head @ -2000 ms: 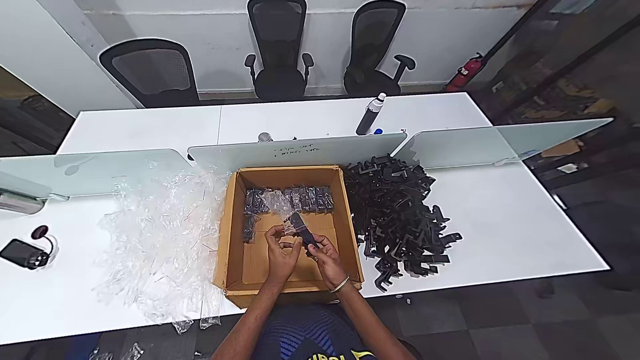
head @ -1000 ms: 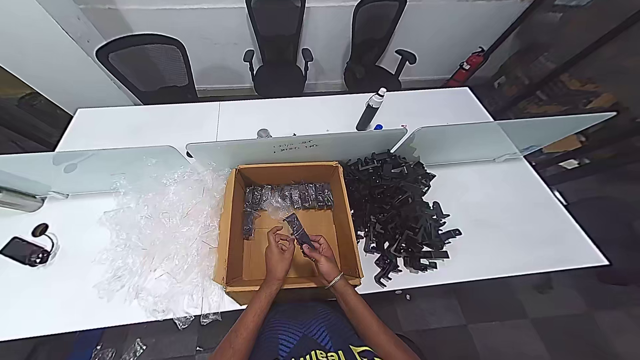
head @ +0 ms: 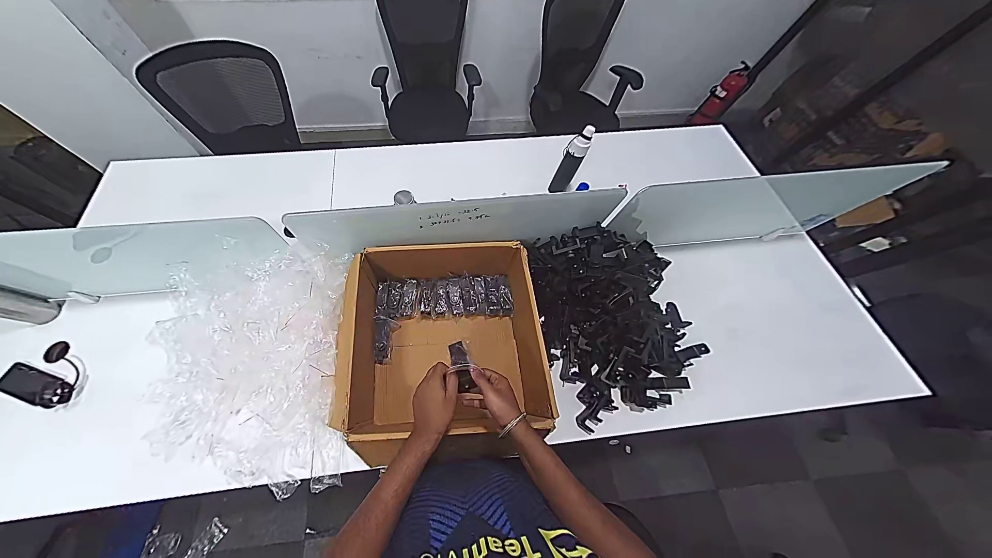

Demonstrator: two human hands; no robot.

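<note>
Over the near part of an open cardboard box [head: 353,333], my left hand [head: 435,399] and my right hand [head: 496,399] hold a black part in a clear plastic bag [head: 460,356] between them. The fingers of both hands meet at the bag's near end. Wrapped black parts [head: 442,297] lie in a row along the box's far side, and another wrapped part [head: 383,339] lies below the row's left end. Left of the box spreads a heap of clear plastic bags [head: 248,356]. Bare black brackets [head: 612,310] are piled to its right.
Glass dividers [head: 457,221] stand behind the box, the middle one bearing handwriting. Beyond them is a dark bottle with a white cap [head: 570,163]. A black device with a cable [head: 35,385] lies at the far left. Office chairs [head: 426,101] stand behind the table.
My left hand has closed in on the bagged part, and both hands now meet at its near end. The bagged part has moved slightly toward me.
</note>
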